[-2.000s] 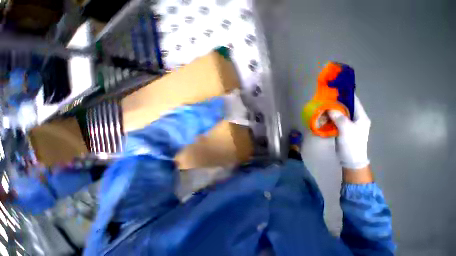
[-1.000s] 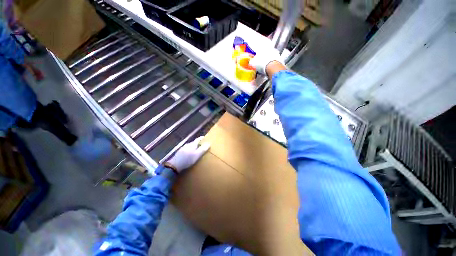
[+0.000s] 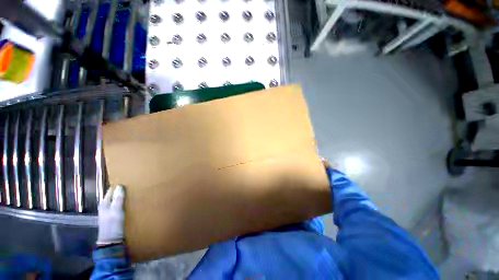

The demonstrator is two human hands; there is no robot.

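Note:
A large brown carton point(image 3: 213, 175) lies in front of me, slightly tilted, its top closed with a short seam line in the middle. My left hand point(image 3: 112, 213), in a white glove, rests against the carton's left edge with its fingers on the corner area. My right hand is almost wholly hidden behind the carton's right edge; only a bit of it point(image 3: 326, 164) shows beyond the blue sleeve. A dark green board point(image 3: 202, 96) lies under the carton's far edge. An orange and yellow tape dispenser point(image 3: 15, 63) lies on the white side table at the far left.
The white ball transfer table point(image 3: 213, 50) extends beyond the carton. A roller conveyor point(image 3: 50, 158) runs at the left, with blue parts point(image 3: 101, 41) under further rollers. Grey floor lies to the right, with a white metal frame point(image 3: 383, 8) and a black wheel point(image 3: 455, 161).
My right hand has let go of the tape dispenser on the side table and moved to the carton's right side. The view has turned, and the carton now lies across in front of me.

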